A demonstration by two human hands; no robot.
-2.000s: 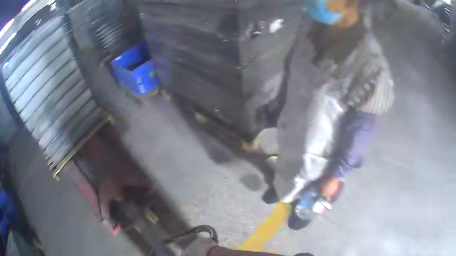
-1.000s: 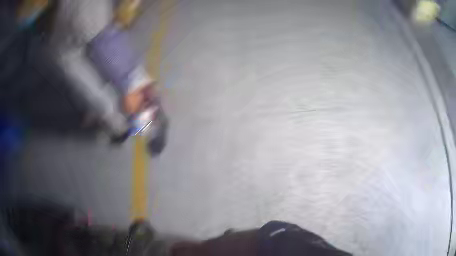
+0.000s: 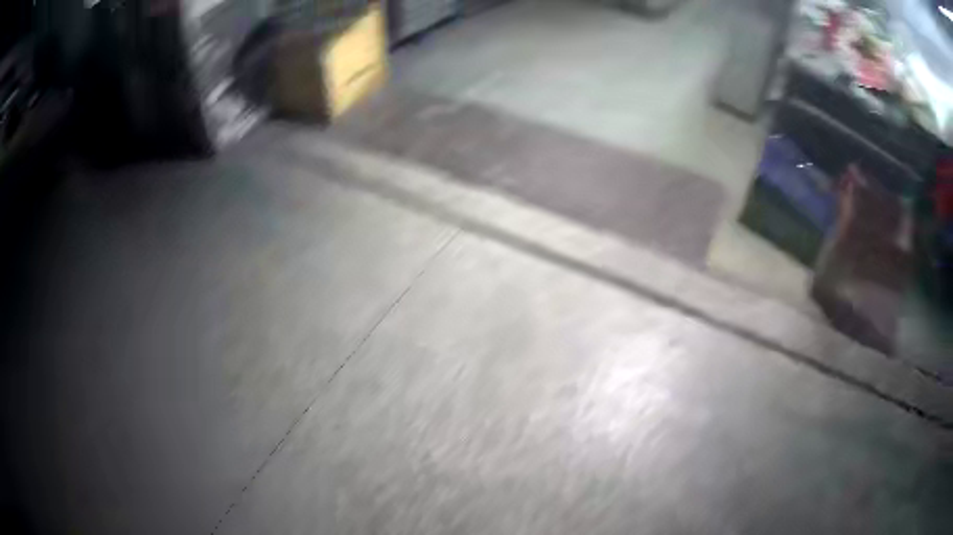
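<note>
Neither of my hands is in the picture, and no pallet truck or handle shows. Nearest in front of me is the worn grey-green concrete floor (image 3: 439, 376), with a thin dark joint line running up it. Beyond it a dark brown flat floor plate (image 3: 554, 178) lies across the doorway, behind a groove in the floor. The picture is blurred.
A yellow-tan box (image 3: 355, 65) stands at the upper left beside a dark pillar-like shape. At the right are blue crates (image 3: 786, 186), a brown box (image 3: 865, 261) and a dark workbench (image 3: 852, 115) cluttered with red and white items.
The view has swung away to the doorway. The other person, the yellow line and the dark sleeve-like shape at the bottom edge have left the picture, as have the red truck and the grey stack.
</note>
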